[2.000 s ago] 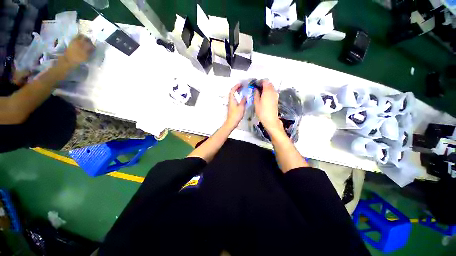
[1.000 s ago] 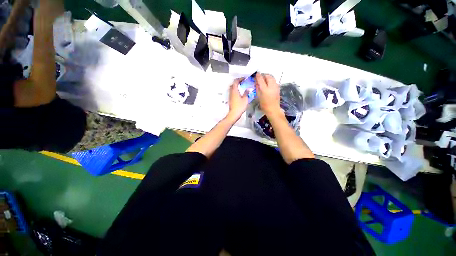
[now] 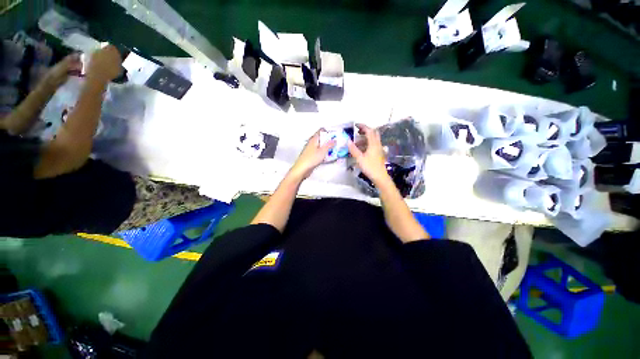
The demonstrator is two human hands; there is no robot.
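Observation:
My left hand (image 3: 313, 154) and my right hand (image 3: 369, 153) hold a small accessory box (image 3: 338, 144) between them over the bench. The box shows a bright white and bluish inside and a dark edge by the right fingers. Its contents are too blurred to tell. A clear poly bag (image 3: 407, 151) with dark contents lies just right of my right hand. A small white piece with a black pattern (image 3: 249, 141) lies left of my hands, beside a small dark square (image 3: 268, 146).
Open retail boxes (image 3: 298, 77) stand at the bench's far edge. Rows of white foam sleeves (image 3: 554, 163) stand at right. More open boxes (image 3: 449, 31) are on the green belt. A co-worker's arms (image 3: 77, 112) reach in at left. Blue stools (image 3: 561, 298) stand below the bench.
My hands have come slightly down and apart around the small box, which now shows more of its bright side. The co-worker's arms at left have moved. The whole view has shifted a little.

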